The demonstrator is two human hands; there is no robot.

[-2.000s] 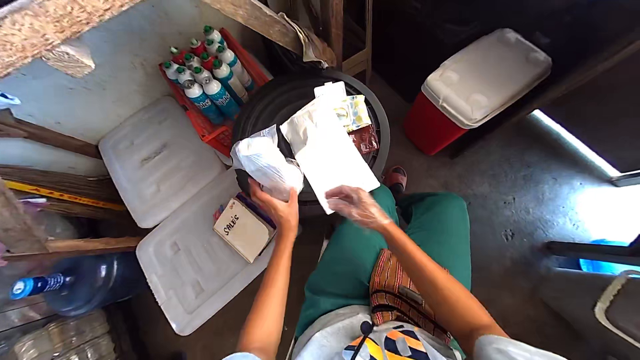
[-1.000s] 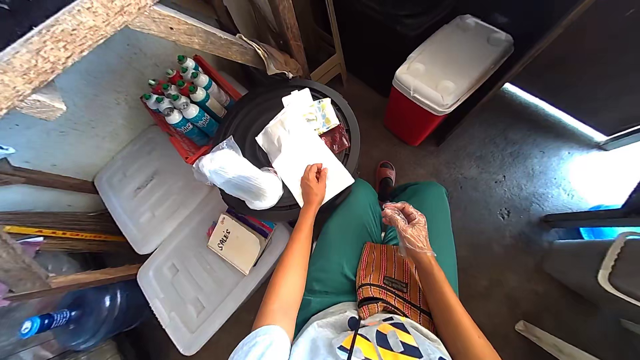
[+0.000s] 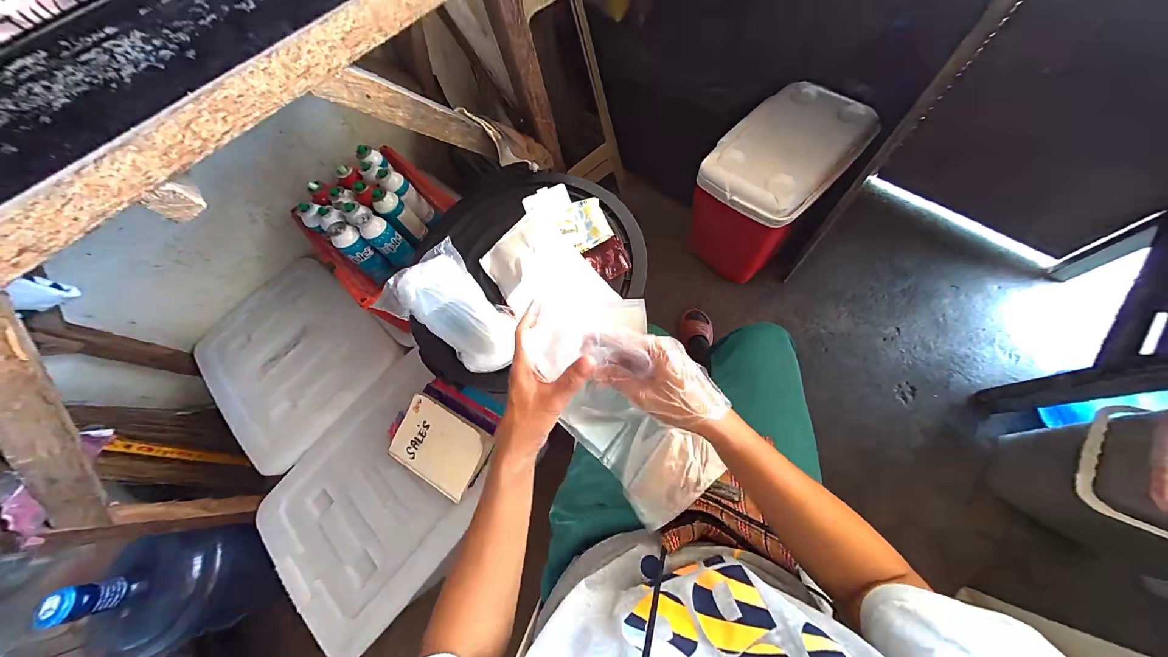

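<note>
My left hand (image 3: 540, 383) is bare and grips the upper part of a clear plastic bag (image 3: 630, 438). On my right hand (image 3: 662, 379) is a clear disposable glove; its fingers pinch the same bag near my left fingertips. The bag hangs down over my lap. Behind the hands, white paper or plastic sheets (image 3: 557, 274) lie on a round black lid (image 3: 634, 214). A bundled white plastic bag (image 3: 456, 310) rests on the lid's left side, and a yellowish packet (image 3: 589, 224) and a dark red packet (image 3: 609, 259) lie at the right.
A red crate (image 3: 365, 287) of capped bottles stands at back left. Grey plastic lids (image 3: 356, 538) lie left, with notebooks (image 3: 441, 445) on them. A red cooler (image 3: 739, 233) with a white lid is at back right, a large blue water bottle (image 3: 173, 584) at lower left. Wooden beams (image 3: 228, 119) cross the upper left.
My left hand has left the white sheets, where it was one second ago. Both hands have come together, and a clear plastic bag is now between them.
</note>
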